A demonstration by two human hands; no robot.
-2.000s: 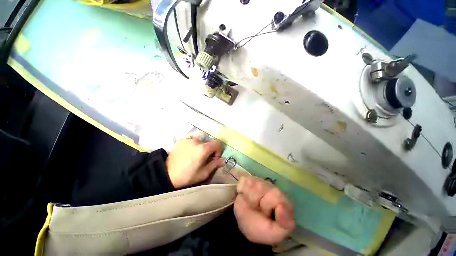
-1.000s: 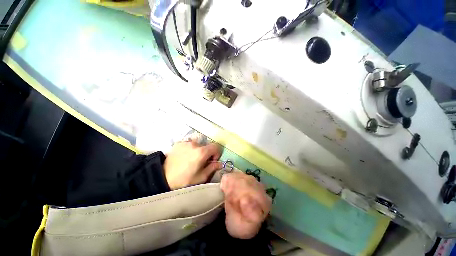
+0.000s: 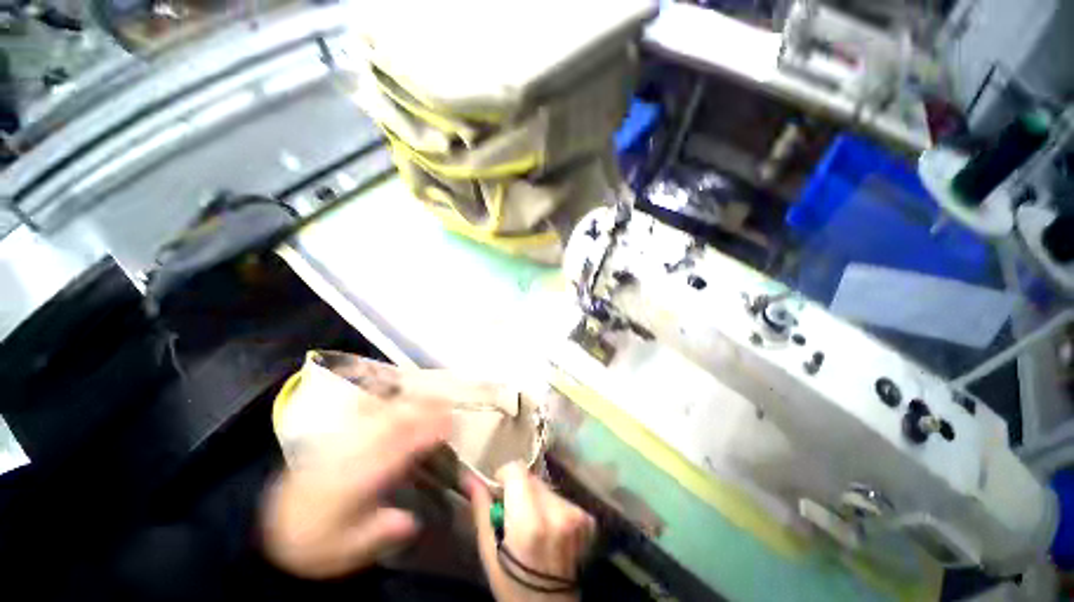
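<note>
The beige canvas bag (image 3: 336,406) with yellow edging lies over my lap and the table's front edge. Its mouth faces right. My left hand (image 3: 342,506) is blurred, with thumb and fingers apart, over the near side of the bag; no held thing shows in it. My right hand (image 3: 536,535) is at the bag's right rim, closed around a small hand tool (image 3: 497,515), of which only a green end shows. A black cord (image 3: 536,573) loops across this hand. Whether its fingertips also pinch the rim is unclear.
The white sewing machine (image 3: 730,388) stands right of the bag on the green table edged with pale yellow tape (image 3: 695,480). A tall stack of khaki bags (image 3: 506,141) stands beyond the machine head. Blue bins (image 3: 877,206) and thread cones (image 3: 1001,153) are at the back right.
The view has swung up, bringing the bag stack and bins in. My left hand has come away from the ring area at the bag's edge, toward me. The green tool end now shows in my right hand.
</note>
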